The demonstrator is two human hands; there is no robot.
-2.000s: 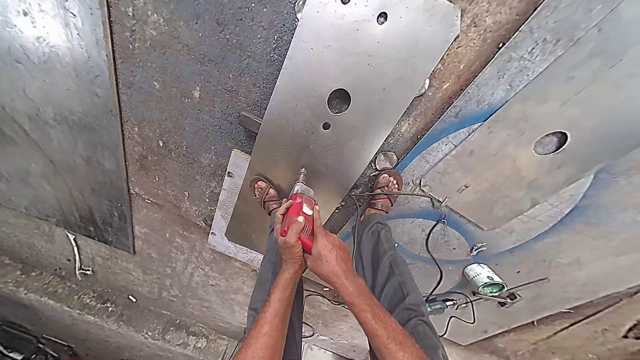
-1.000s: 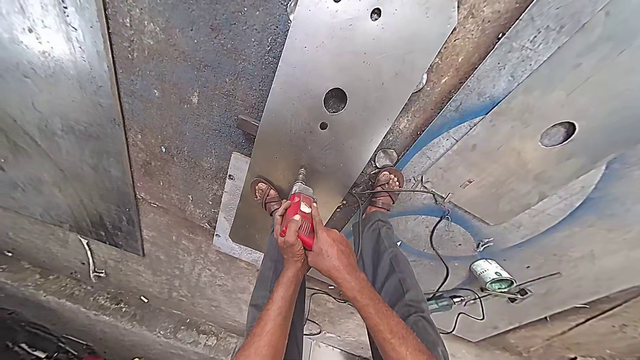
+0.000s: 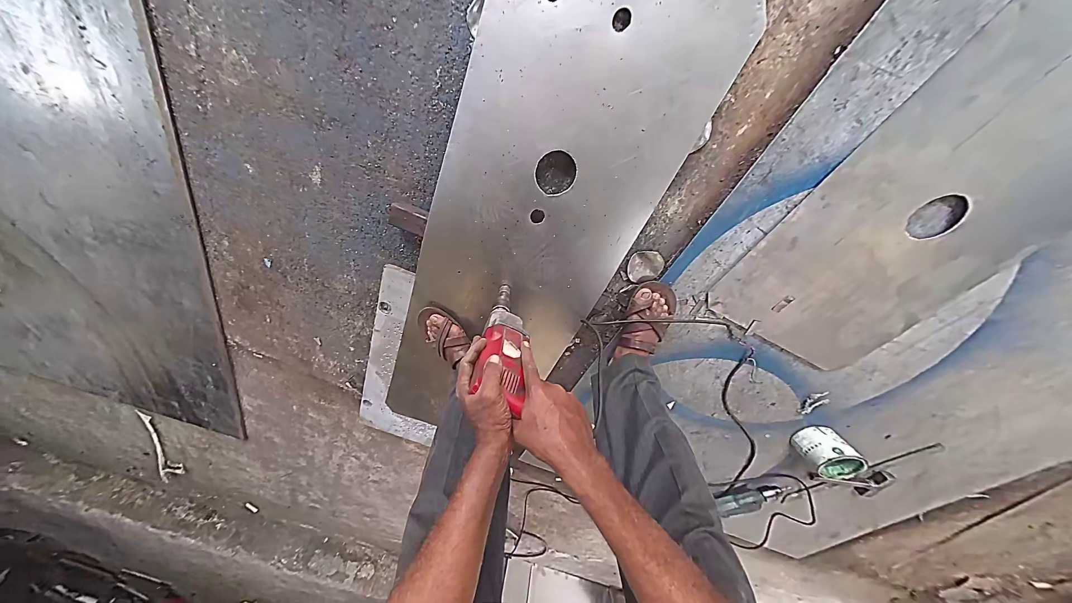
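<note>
A red handheld power tool (image 3: 505, 356), with a metal nose and a bit pointing away from me, is gripped between both hands over the lower part of a steel plate (image 3: 536, 109). My left hand (image 3: 487, 389) holds it on the left side, and my right hand (image 3: 548, 410) wraps its rear and right side. The bit's tip meets or hovers just above the plate; which one cannot be told. Ahead of the bit, the plate has a small round hole (image 3: 537, 216) and a larger one (image 3: 555, 172). My sandalled feet stand on either side of the tool.
A dark steel sheet (image 3: 100, 251) lies at the left. Another plate with a round hole (image 3: 879, 209) rests at the right over a blue-marked sheet (image 3: 946, 335). Near my right leg are a can with green inside (image 3: 827, 452), a second power tool (image 3: 741, 501) and loose black cable (image 3: 729, 402).
</note>
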